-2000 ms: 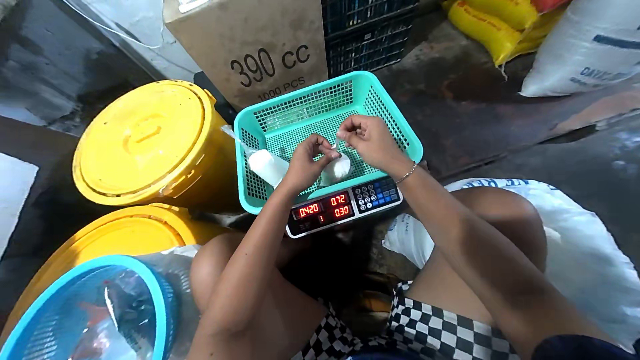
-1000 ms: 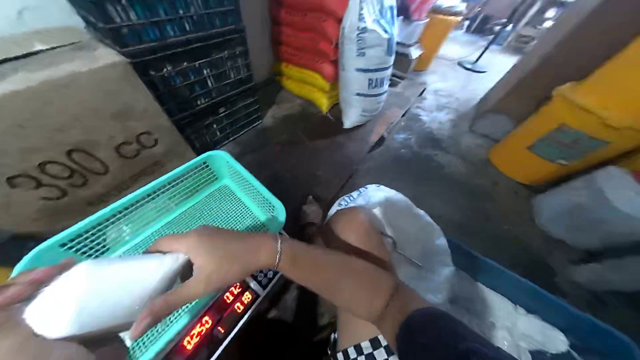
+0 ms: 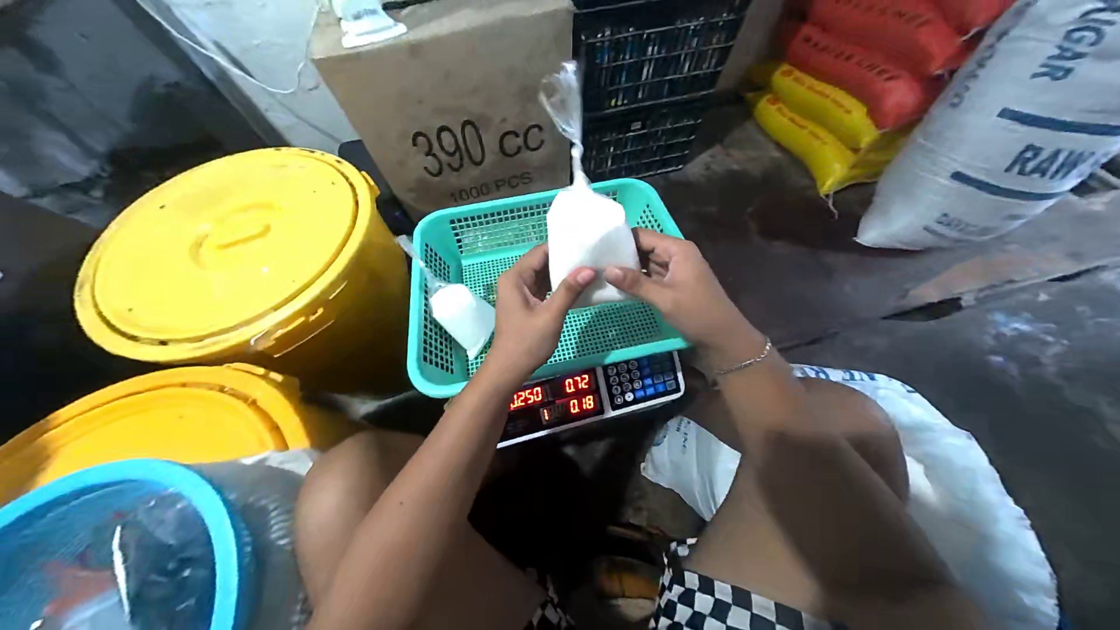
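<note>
A clear plastic bag filled with a white substance point(image 3: 588, 229), its neck twisted and upright, is held over a green plastic basket point(image 3: 437, 382). My left hand point(image 3: 538, 306) grips its lower left side and my right hand point(image 3: 678, 280) its lower right, both thumbs on the front. A second filled bag point(image 3: 464, 317) lies in the basket's left part. The basket rests on a digital scale point(image 3: 643, 382) with a lit red display and a keypad, partly hidden by my left forearm.
Yellow lidded drums point(image 3: 236, 245) stand at left, above a blue-rimmed basket point(image 3: 229, 560). Behind are a cardboard box point(image 3: 464, 96) and black crates point(image 3: 652, 66). A large white sack point(image 3: 989, 149) stands at right; an open white sack point(image 3: 971, 499) is beside my right leg.
The held bag, lying sideways in my hands one second ago, is now upright over the basket. Its neck, pinched by my fingers two seconds ago, is free. The view has swung back toward the basket.
</note>
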